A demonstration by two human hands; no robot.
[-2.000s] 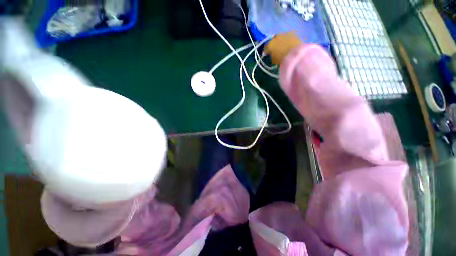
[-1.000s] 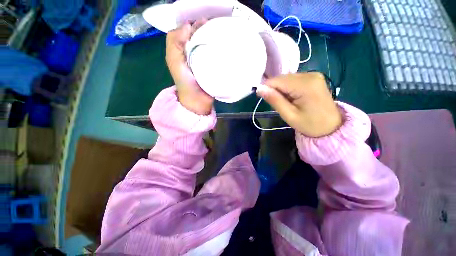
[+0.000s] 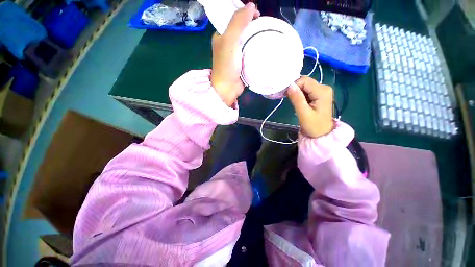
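The white headphones (image 3: 272,55) are held up over the front of the green bench, one round ear cup facing me. My left hand (image 3: 229,57) grips them from the left side. My right hand (image 3: 313,103) has its thumb and fingers pinched at the lower right rim of the ear cup; what the fingertips hold there is hidden. A thin white cable (image 3: 264,131) loops below the cup and past the bench edge, and more of it shows right of the cup.
A blue tray with small white parts (image 3: 336,61) is behind, beside a grid of white pieces (image 3: 411,78). Another blue tray (image 3: 136,22) holds bagged parts. A black mouse (image 3: 358,156) and pink mat (image 3: 401,193) are at right, a cardboard box (image 3: 73,172) at lower left.
Both hands came together on the headphones after the right hand was at the cable by the tray. Since one second ago, the view has shifted and the right hand stays at the cup's rim.
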